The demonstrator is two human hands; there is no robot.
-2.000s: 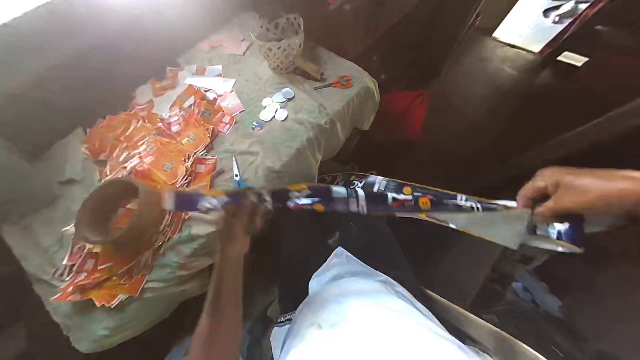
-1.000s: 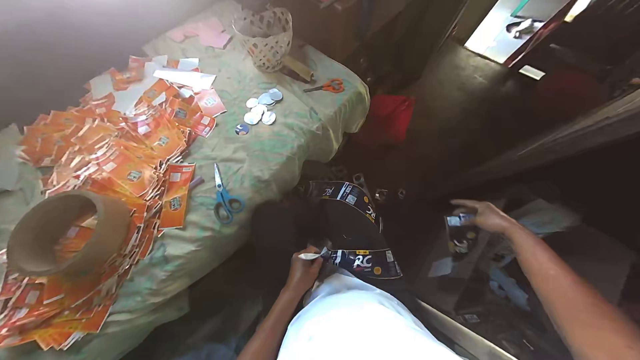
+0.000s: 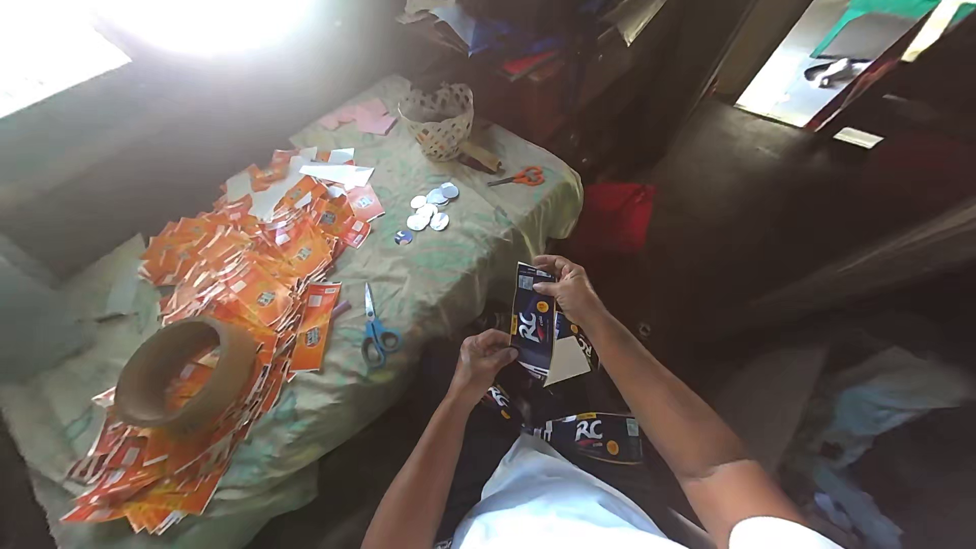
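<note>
Between my hands is a dark blue printed label strip (image 3: 534, 316). My left hand (image 3: 485, 360) pinches its lower left edge, and my right hand (image 3: 570, 288) grips its top right corner. More dark blue printed strips (image 3: 598, 438) lie in and around my lap, one with a pale underside turned up just below the held strip. On the cloth-covered table to the left are blue-handled scissors (image 3: 376, 332), a heap of orange printed labels (image 3: 259, 286) and a wide brown tape roll (image 3: 187, 374) on top of it.
A woven basket (image 3: 438, 126) stands at the table's far end, beside orange-handled scissors (image 3: 521, 178). Several small round discs (image 3: 428, 212) and pink paper pieces (image 3: 364, 117) lie on the tablecloth (image 3: 427, 282). A red item (image 3: 616, 217) is beyond the table's edge; pale plastic (image 3: 877, 404) lies at right.
Two seconds ago a long strip was stretched between my hands; one second ago they were apart, my right hand out to the right. Now both hold a strip together above my lap.
</note>
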